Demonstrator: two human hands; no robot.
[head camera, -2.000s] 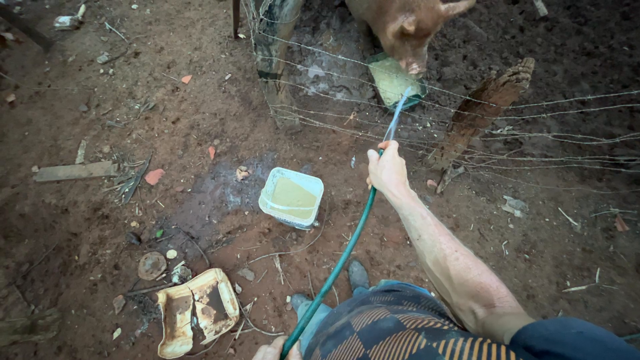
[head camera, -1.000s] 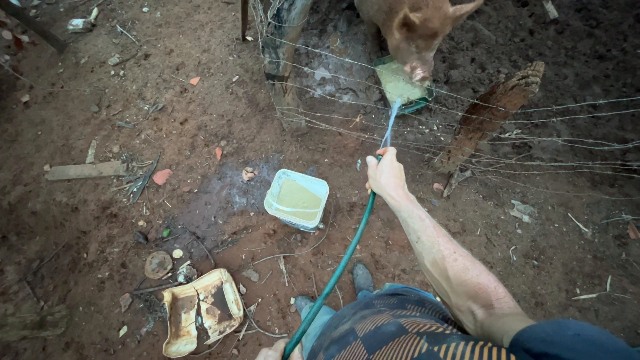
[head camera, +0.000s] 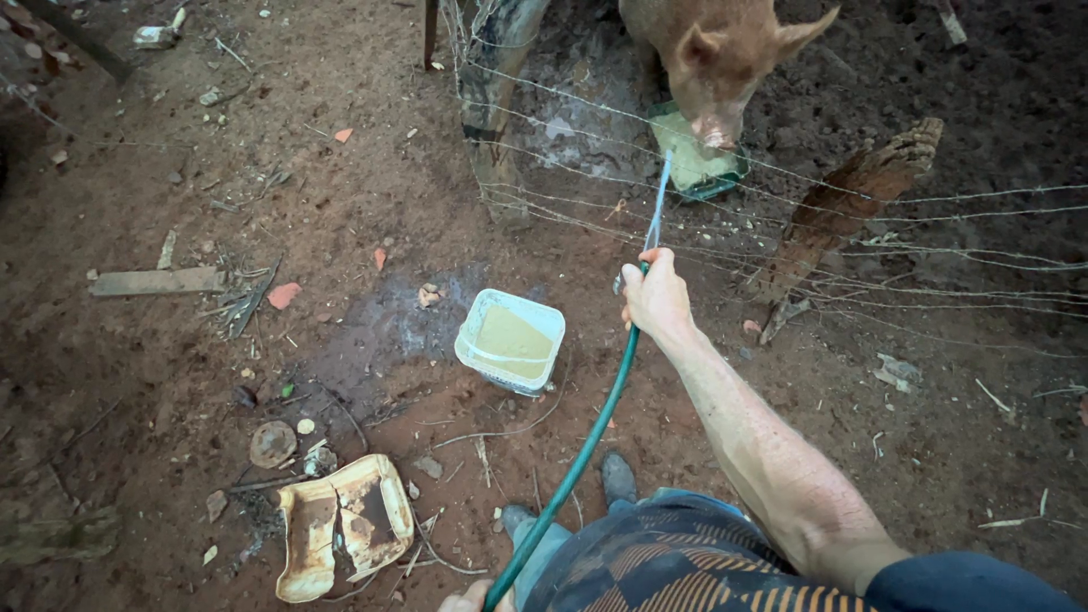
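My right hand (head camera: 659, 293) grips a green garden hose (head camera: 586, 450) near its outlet, and a stream of water (head camera: 660, 200) runs from it through the wire fence. The water lands in a green trough (head camera: 693, 161) of pale liquid, where a brown pig (head camera: 722, 68) holds its snout. At the bottom edge my left hand (head camera: 476, 597), partly cut off by the frame, is closed around a lower part of the hose. Left of the hose, a white plastic bucket (head camera: 510, 340) with yellowish liquid stands on the dirt.
Barbed wire (head camera: 977, 217) crosses between a thick wooden post (head camera: 497, 110) and a leaning broken post (head camera: 841, 208). A cracked plastic container (head camera: 344, 527) lies at the lower left. Farther left are a wooden board (head camera: 157, 281) and scattered twigs. My boots (head camera: 618, 478) stand behind the bucket.
The pig's head has shifted somewhat over the trough. Both hands keep their hold on the hose, and water flows in all the frames.
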